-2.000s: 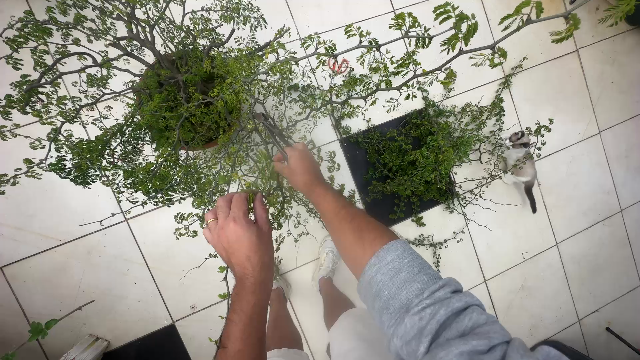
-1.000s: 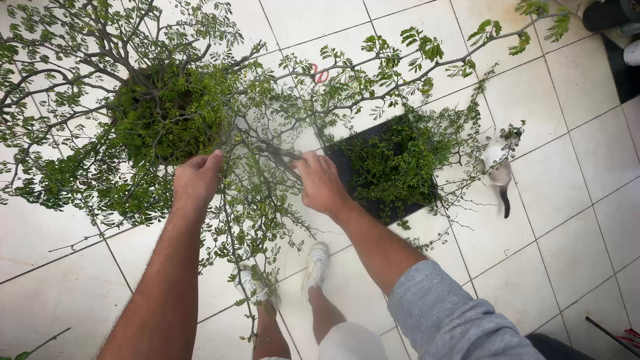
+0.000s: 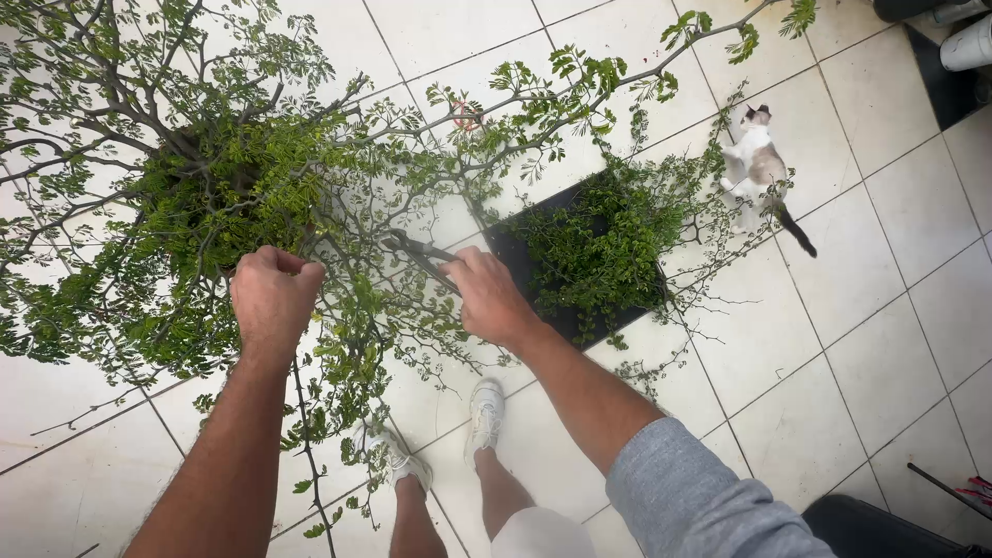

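My right hand (image 3: 490,298) grips a dark metal pruning tool (image 3: 422,252), its jaws pointing left among thin branches. My left hand (image 3: 277,294) is at the lower edge of the potted tree's dense foliage (image 3: 225,194), thumb and fingertips pinched together; whether a twig lies between them cannot be told. A thin leafy branch (image 3: 304,434) hangs below that hand toward the bottom of the view. Long bare-barked branches (image 3: 527,143) spread from the tree to the upper right. The tree's pot is mostly hidden by leaves.
Cut leafy branches (image 3: 604,256) lie heaped over a black floor panel (image 3: 515,256) right of my hand. A white and brown cat (image 3: 758,167) is beside the heap. My white shoes (image 3: 486,411) stand on white tiles. A white container (image 3: 969,45) is at upper right, a black object (image 3: 868,527) at lower right.
The pruning tool's jaws now show more plainly among the branches. The cat has changed its pose, its head and body now turned outward from the twigs.
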